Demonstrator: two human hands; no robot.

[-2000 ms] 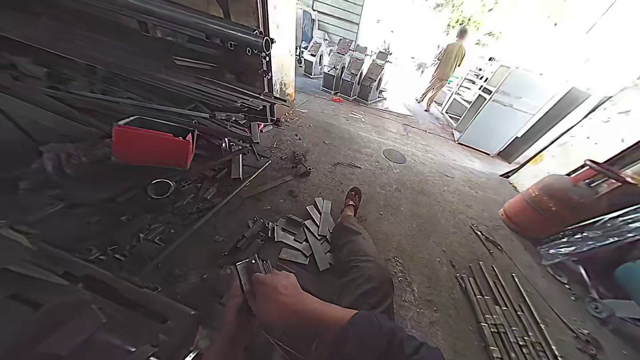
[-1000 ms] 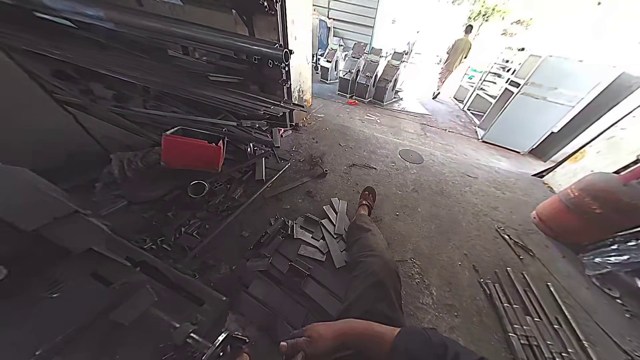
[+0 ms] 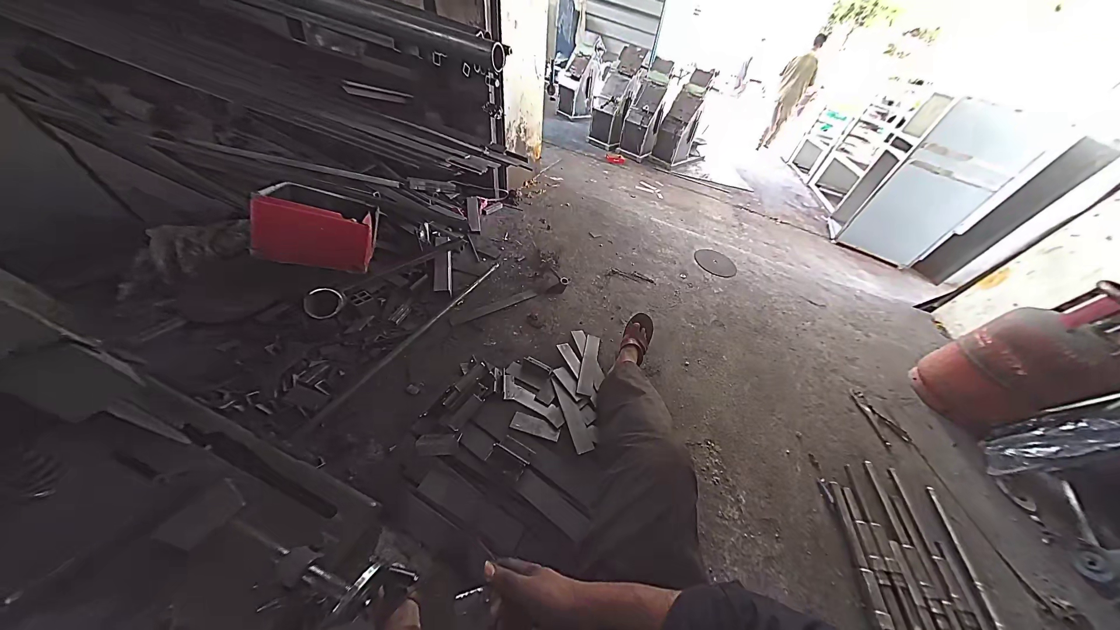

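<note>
At the bottom edge, my right hand [image 3: 534,591] has its fingers curled; whether something is held in them is hidden. A small shiny metal piece [image 3: 471,594] shows just left of its fingers. Only a little of my left hand [image 3: 404,612] is in view, close against a bright metal part [image 3: 372,584] by the dark metal bench or machine [image 3: 289,464]; its grip cannot be made out. Beyond my hands, cut flat metal pieces [image 3: 573,411] lie in a loose pile on the floor, beside my outstretched leg [image 3: 647,455] and sandalled foot [image 3: 638,337].
Long metal bars and pipes [image 3: 420,31] are stacked at left, above a red open box [image 3: 311,232] and a metal ring [image 3: 324,304]. Metal rods [image 3: 906,551] and a red gas cylinder [image 3: 1015,367] lie at right. A person [image 3: 792,87] stands outside near a grey cabinet [image 3: 954,184].
My hands were together on a metal piece two seconds ago; now they are apart, lower in view, my right hand to the right of my left. The view has turned somewhat.
</note>
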